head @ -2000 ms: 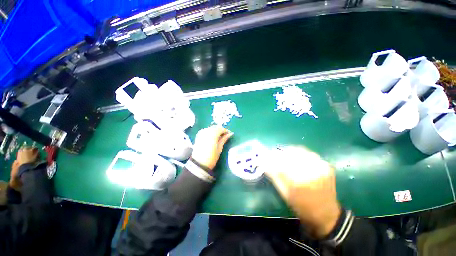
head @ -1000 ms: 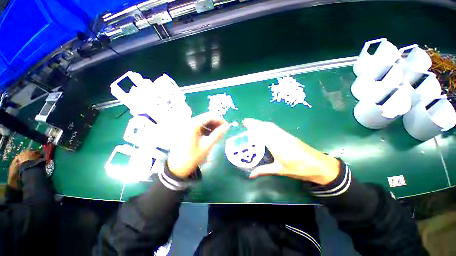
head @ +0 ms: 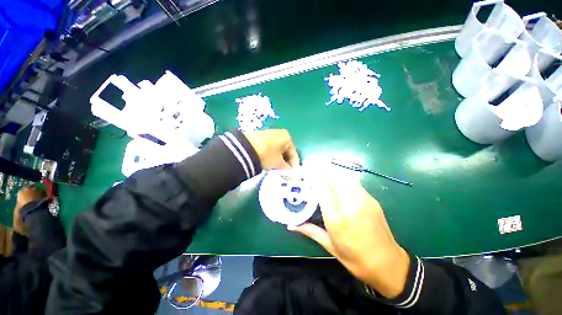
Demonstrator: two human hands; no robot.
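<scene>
A white plastic housing (head: 285, 198) stands at the front middle of the bench with its slotted round end face up. My right hand (head: 354, 215) is wrapped around its right side, thumb at the near edge. My left hand (head: 275, 149) is at the housing's far edge, fingers bent down towards the end face; whether a small part is between the fingertips cannot be seen. A small screwdriver (head: 376, 173) lies on the bench beyond my right hand. Two loose piles of small white parts, a left pile (head: 254, 112) and a right pile (head: 354, 85), lie farther back.
White housings (head: 166, 114) are grouped at left, partly behind my left sleeve. More housings (head: 493, 101) stand at right. A paper label (head: 509, 224) lies near the right front edge. A pale rail (head: 296, 66) runs behind the piles. Another person's hand (head: 28, 198) is at far left.
My left hand has moved from the housing's left side to its far edge. My right hand still holds the housing. The screwdriver now shows on the bench. The view has shifted.
</scene>
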